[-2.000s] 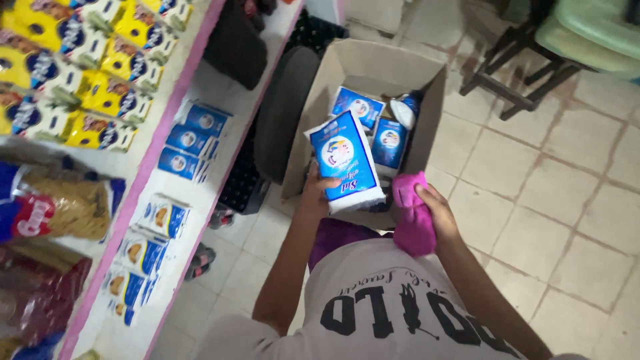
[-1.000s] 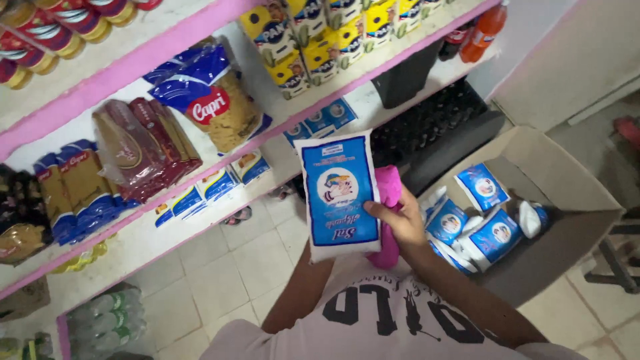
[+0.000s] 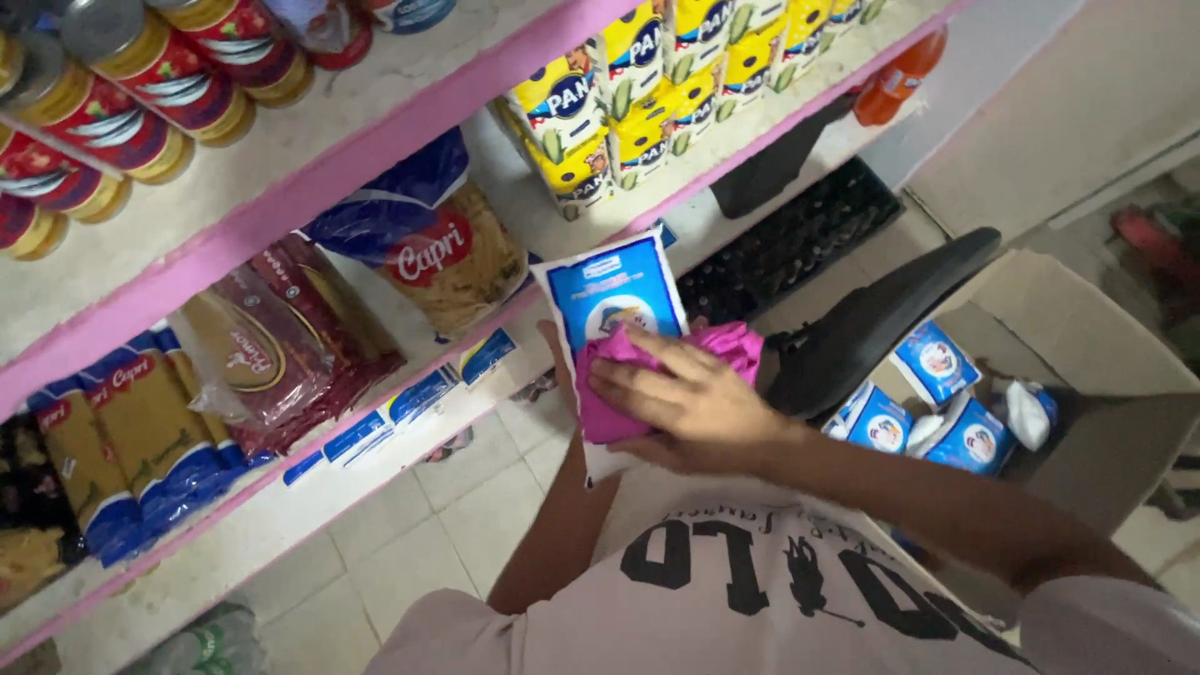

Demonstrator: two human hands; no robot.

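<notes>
A blue and white bag of salt (image 3: 630,281) is held upright in front of my chest. My left hand (image 3: 553,352) is mostly hidden behind the bag and supports it from the back and left edge. My right hand (image 3: 680,398) presses a bright pink cloth (image 3: 614,375) flat on the lower front of the bag, with part of the cloth bunched beyond the fingers. Several more salt bags (image 3: 970,436) lie in an open cardboard box (image 3: 1106,459) at the right.
Pink-edged shelves (image 3: 375,141) cross the view with tins (image 3: 178,66), PAN flour packs (image 3: 647,122), Capri pasta bags (image 3: 441,253) and, lower, small blue packs (image 3: 422,394). A black seat (image 3: 872,319) stands between shelves and box. An orange bottle (image 3: 900,75) stands at the shelf end.
The pink cloth, bunched beside the bag in my right hand a second ago, is now spread over its front. My view has swung from the box toward the shelves.
</notes>
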